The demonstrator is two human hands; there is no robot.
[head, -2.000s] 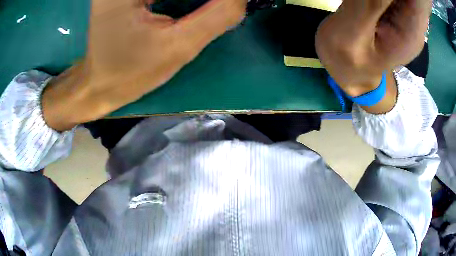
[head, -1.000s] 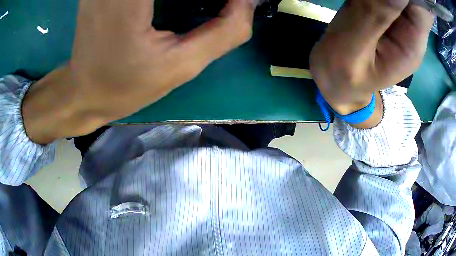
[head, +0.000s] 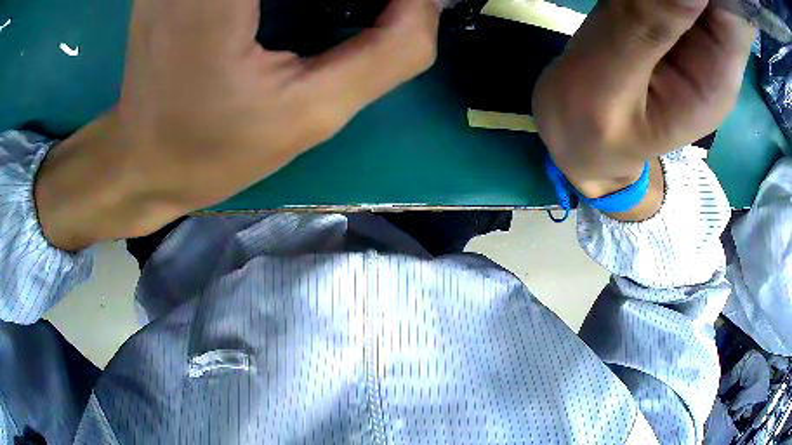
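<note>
My left hand (head: pixel 234 122) is at the upper left, its fingertips cut off by the top edge. Its thumb and fingers are around a black module (head: pixel 321 26), which is dark and partly hidden. My right hand (head: pixel 643 96), with a blue wrist strap (head: pixel 621 198), is curled at the upper right, fingertips out of the picture. A blurred grey metal end, like tweezers (head: pixel 749 10), sticks out beside its fingers. A black strip with cream edges (head: pixel 502 120) lies on the green mat, partly under my right hand.
Small white scraps (head: pixel 69 49) lie on the green mat (head: pixel 382 165) at the upper left. A shiny clear plastic bag (head: pixel 777 78) is at the right edge. The bench's front edge runs before my smock. A grey-white sleeve (head: pixel 768 261) shows at the far right.
Over the two seconds, both hands, the strip and scraps shift left in the picture as the view moves. The grey metal end has come into view by my right hand. The last second shows little movement.
</note>
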